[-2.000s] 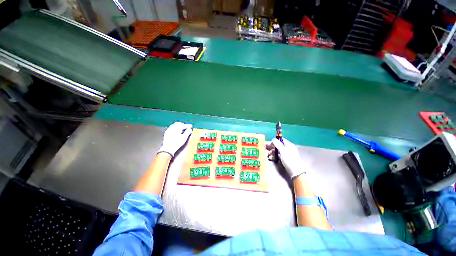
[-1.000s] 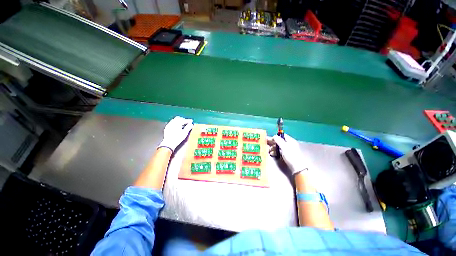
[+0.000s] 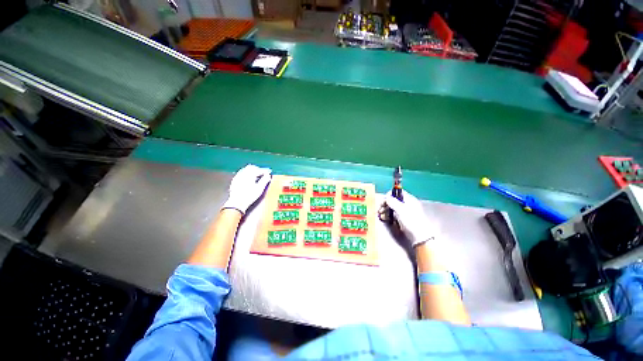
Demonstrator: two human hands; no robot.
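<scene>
An orange board tray (image 3: 292, 251) lies flat on the silver metal sheet (image 3: 338, 292), holding several small green circuit boards (image 3: 319, 217) in three columns. My left hand (image 3: 247, 189), in a white glove, rests at the tray's upper left edge; its fingertips touch the edge, and I cannot tell how firmly they grip. My right hand (image 3: 409, 217), also gloved, is beside the tray's right edge. It is closed around side cutters (image 3: 398, 185), whose dark jaws point away from me. A light blue wrist strap (image 3: 438, 278) is on the right wrist.
A black brush-like item (image 3: 505, 248) lies on the sheet at right. Beyond are a blue soldering iron (image 3: 525, 200), a fan box (image 3: 612, 220) and a solder spool (image 3: 599, 307). A person's blue sleeve (image 3: 630, 300) shows at the right rim. A black crate (image 3: 70, 310) is lower left. The green conveyor (image 3: 381, 127) runs behind.
The camera view has shifted slightly since the first frame. The cutters' tips have tilted slightly right in my right hand. My left hand and the tray have stayed together.
</scene>
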